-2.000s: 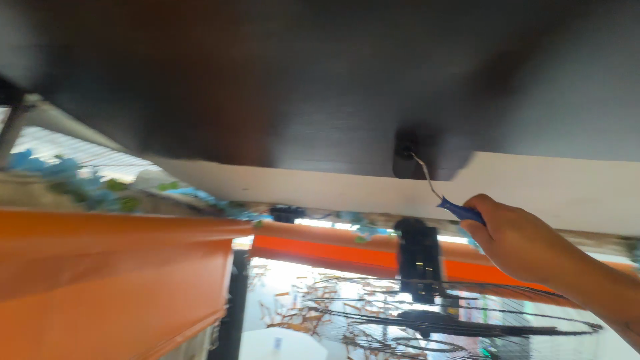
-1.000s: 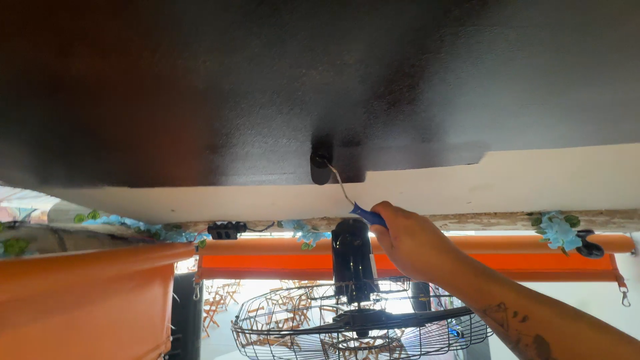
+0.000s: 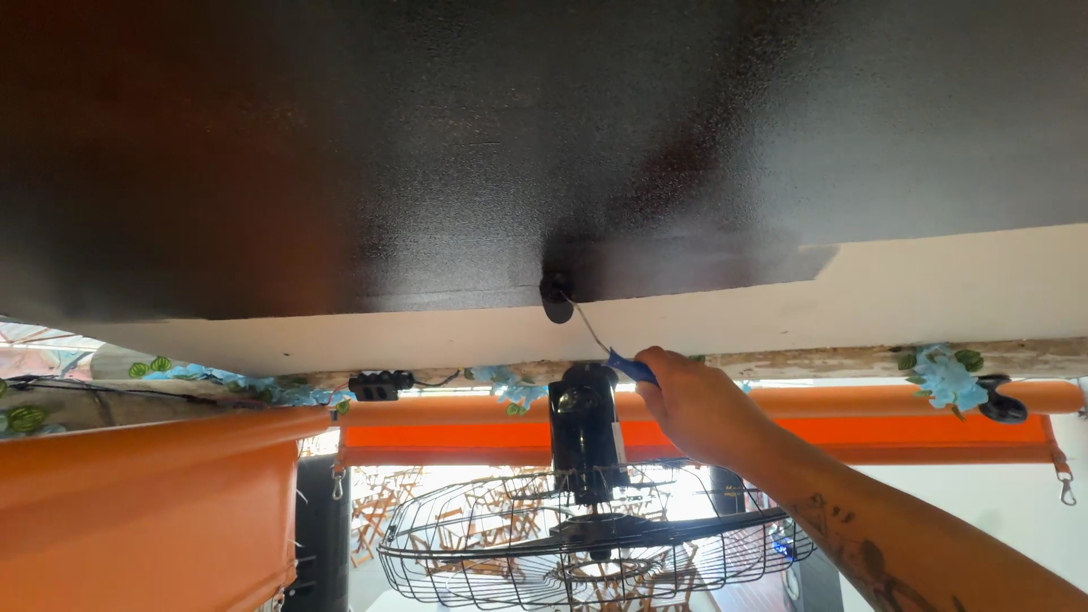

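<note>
My right hand (image 3: 693, 399) reaches up from the lower right, closed around the blue handle (image 3: 633, 367) of a small paint roller. Its bent wire frame leads to a black-coated roller head (image 3: 558, 297), which touches the ceiling at the border between glossy black paint (image 3: 459, 187) and an unpainted off-white strip (image 3: 918, 289). The black edge is uneven, with a step to the right of the roller. My left hand is out of the picture.
A black caged fan (image 3: 595, 535) hangs just below my hand. Orange roll-up awnings (image 3: 144, 501) stand at left and behind. Blue artificial flowers (image 3: 948, 378), a black power strip (image 3: 380, 385) and cables line the beam. Wooden folding chairs (image 3: 374, 510) show beyond.
Black paint now covers more of the off-white strip just right of the roller, where the step sits farther out than before. The view has shifted, bringing the whole fan into sight.
</note>
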